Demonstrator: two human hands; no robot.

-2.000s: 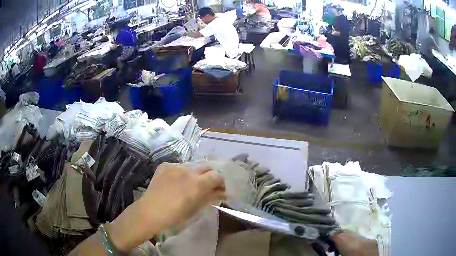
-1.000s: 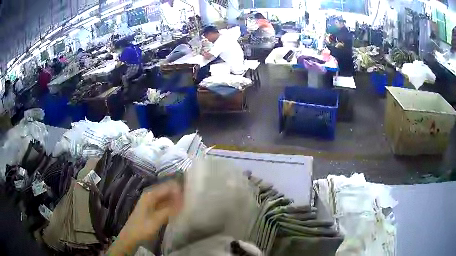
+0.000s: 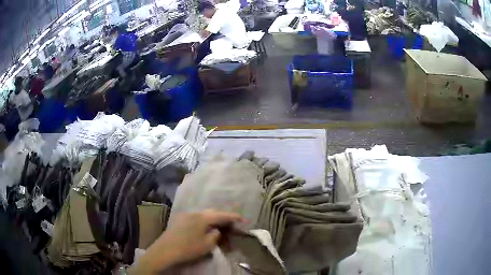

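Observation:
My left hand (image 3: pixel 186 239) is at the bottom centre, its thumb and fingers closed on the edge of a beige cut piece (image 3: pixel 261 252) whose corner curls over. A larger beige face (image 3: pixel 218 185) lies flat just beyond the fingers. An olive-brown folded stack (image 3: pixel 304 207) fans out to the right of it in overlapping folds. My right hand and the scissors do not show; only a small bright sliver is at the bottom edge below the curled piece, too little to tell what it is.
Dark brown pieces (image 3: pixel 116 198) and a tan-khaki bundle (image 3: pixel 75 225) with tags stand left. White folded bundles (image 3: pixel 180 142) lie behind them. White pieces (image 3: pixel 382 204) lie right. Beyond the table are a blue crate (image 3: pixel 323 86), a cream bin (image 3: pixel 444 91) and a seated person in white (image 3: pixel 229 27).
The scissors and right hand seen two seconds ago are out of view. The raised, blurred beige face now lies lower, and my left hand has moved right onto a piece in front of it.

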